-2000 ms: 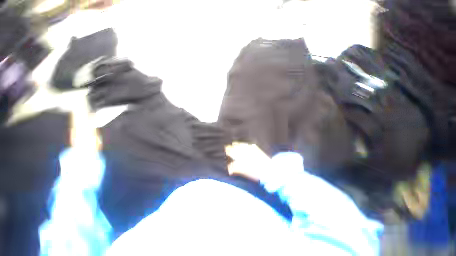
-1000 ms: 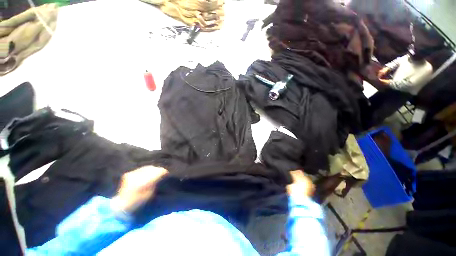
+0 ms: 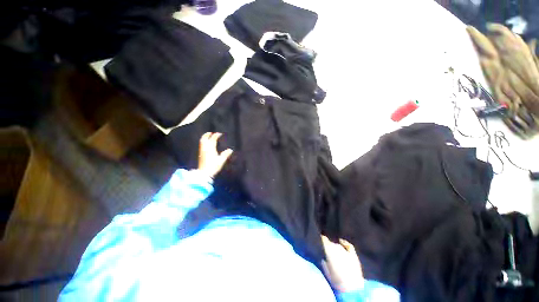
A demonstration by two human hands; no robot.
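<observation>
Black trousers [image 3: 266, 147] lie on the white table in front of me, waist toward the table centre, with a small round button [image 3: 262, 101] near the top edge. My left hand [image 3: 211, 156] rests on their left side with thumb and fingers apart. My right hand [image 3: 343, 259] is at their lower right edge; its fingertips meet the dark cloth, and whether they pinch it cannot be told. A second black garment [image 3: 414, 194] lies spread to the right. A crumpled black piece with a pale inner strip [image 3: 283, 68] lies just beyond the waist.
Folded black garments lie at upper left [image 3: 171, 71] and top [image 3: 269, 23]. A red spool [image 3: 405, 111], tangled cords [image 3: 493, 133] and tan garments [image 3: 505, 76] are at the right. A silver-headed tool [image 3: 511, 276] lies lower right. Brown cartons [image 3: 53, 212] stand left.
The view has turned left, so the spool and right-hand heap appear farther right. The black trousers now lie lengthwise before me. My left hand has opened on them; my right hand is lower.
</observation>
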